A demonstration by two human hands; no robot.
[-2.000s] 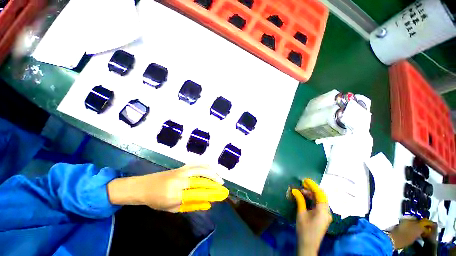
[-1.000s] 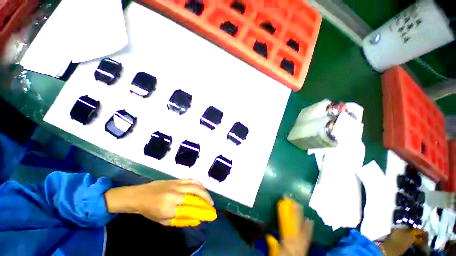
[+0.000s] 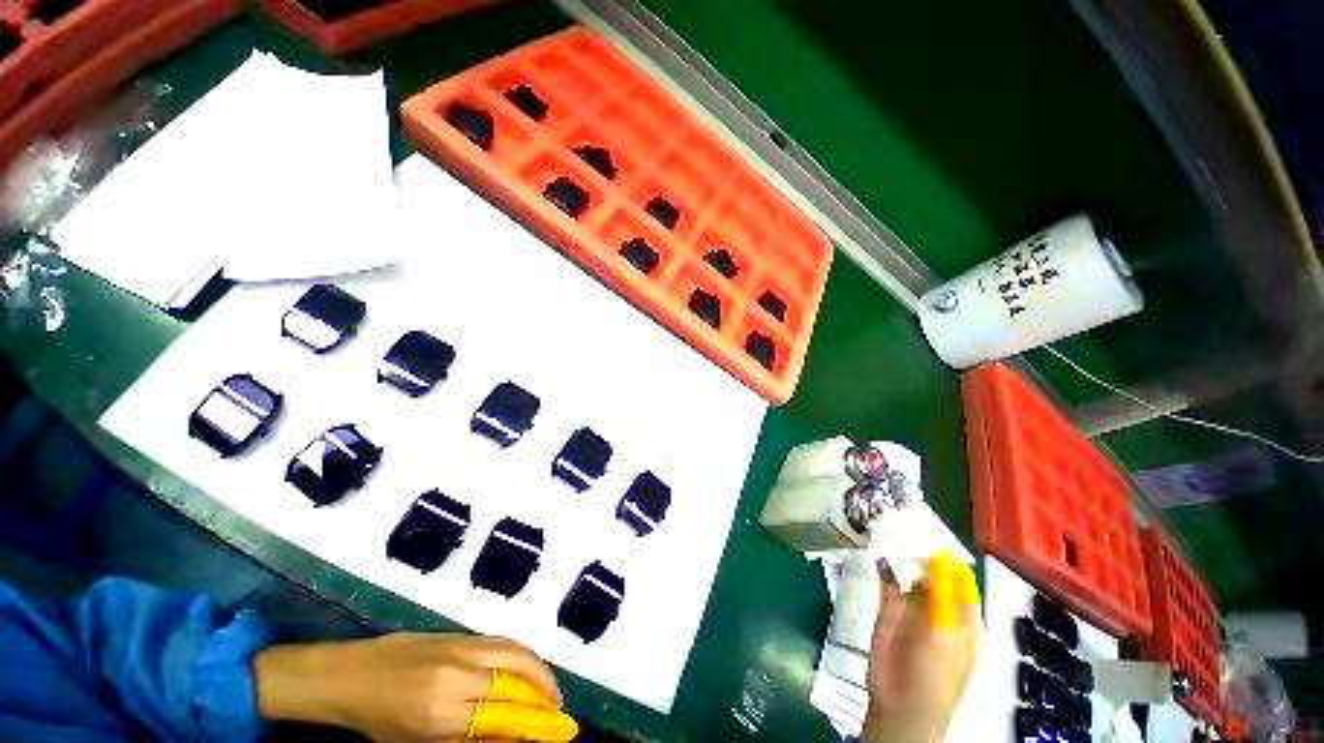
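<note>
Black watch units [image 3: 508, 556] lie in two rows on a white mat [image 3: 639, 378]. My left hand [image 3: 450, 688], with yellow finger cots, is at the bottom beside the mat's front edge. Its fingers are curled together and I cannot see whether they hold anything. My right hand [image 3: 925, 639], also with yellow finger cots, is raised over white wipes or paper [image 3: 847, 624], right beside a pale dispenser [image 3: 813, 497] with two round metallic tops. A white piece shows behind its fingertips; whether it is gripped is unclear.
A red-orange foam tray [image 3: 610, 116] with black units lies behind the mat. Loose white sheets [image 3: 276, 174] cover its left end. A labelled white cylinder [image 3: 1031, 298] stands at the back. More foam trays [image 3: 1053, 494] and black units [image 3: 1053, 668] are at right.
The view has tilted up, showing more of the back. My right hand has moved from the bench's front edge to the dispenser. My left hand remains curled by the mat's front edge.
</note>
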